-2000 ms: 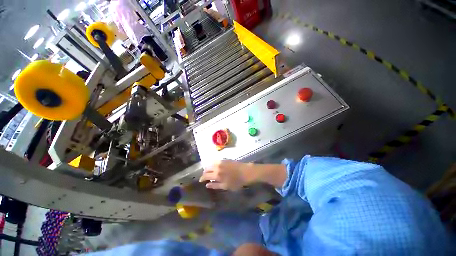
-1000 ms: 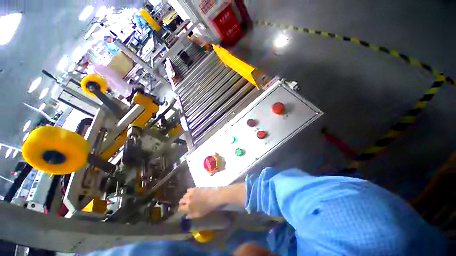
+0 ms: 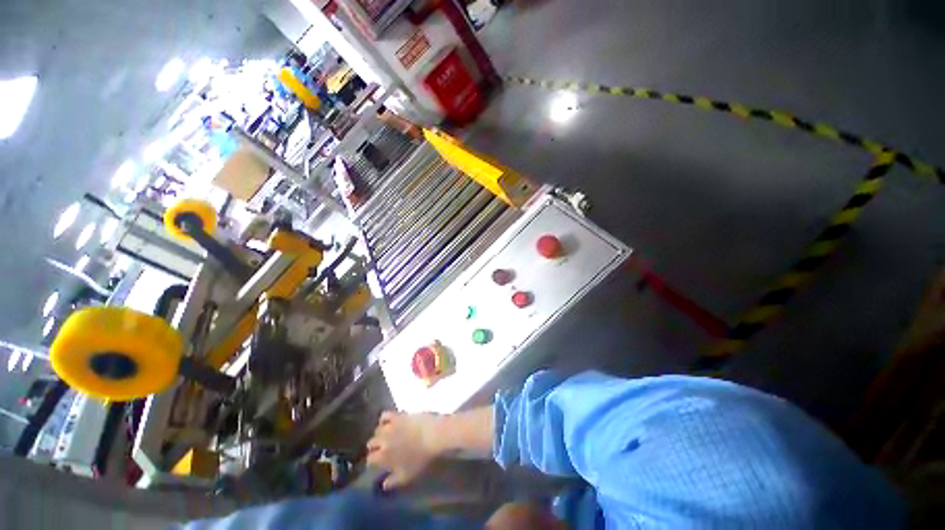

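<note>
My bare right hand (image 3: 409, 447) is at the near end of the light grey control panel (image 3: 456, 385), below the red rotary switch (image 3: 428, 362). Its fingers are bent over the edge of the carton sealer (image 3: 280, 399); their undersides are hidden, so I cannot tell if they grip anything. A dark purple-blue part shows just under the fingertips. A patch of skin (image 3: 525, 517) at the bottom edge, beside a blue sleeve, may be my left hand; it is cut off and blurred.
Metal rollers (image 3: 425, 233) with a yellow guard plate (image 3: 471, 166) lie behind the panel. The panel also has red and green buttons. Yellow wheels (image 3: 116, 353) stand on the sealer at left. Yellow-black tape (image 3: 819, 259) and a red strap (image 3: 679, 298) are at right.
The view has shifted, so the panel sits lower and further left. My right hand stays by the panel's near end, now lower in view. The yellow roller below it is no longer visible.
</note>
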